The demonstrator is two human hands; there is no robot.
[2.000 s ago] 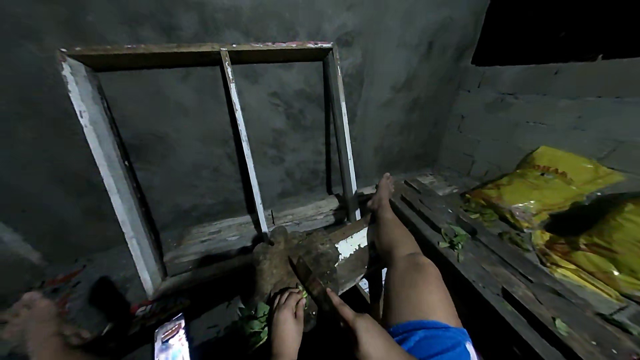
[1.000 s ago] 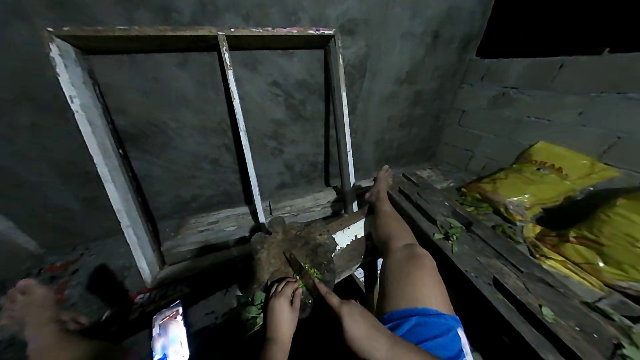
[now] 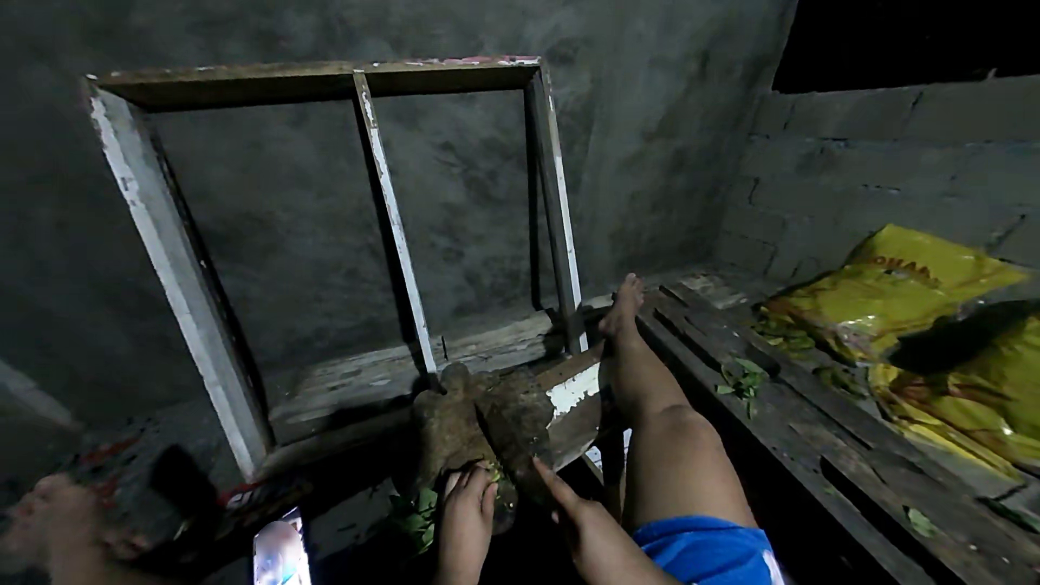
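A worn chopping block of wood [image 3: 451, 431] lies in front of me at the lower middle. My left hand [image 3: 469, 516] presses on its near part, fingers curled over green leaves [image 3: 492, 470]. My right hand [image 3: 581, 520] grips a broad-bladed knife [image 3: 512, 455], its index finger along the blade; the handle is hidden in the hand. The dark blade lies across the block just right of my left fingers and points away from me. More leaves [image 3: 418, 516] hang beside my left hand at the block's near left side.
An old wooden frame [image 3: 394, 219] leans on the grey wall. A lit phone [image 3: 280, 552] is at lower left, near a bare foot [image 3: 53, 512]. On the right, a slatted wooden bench [image 3: 780, 439] carries loose leaves [image 3: 746, 383] beside yellow plastic bags [image 3: 902, 284]. My bare leg [image 3: 674, 447] stretches along the bench.
The green bits seen by my left fingers one second ago are now mostly covered by that hand. The knife stays in my right hand, its blade lying flatter to view.
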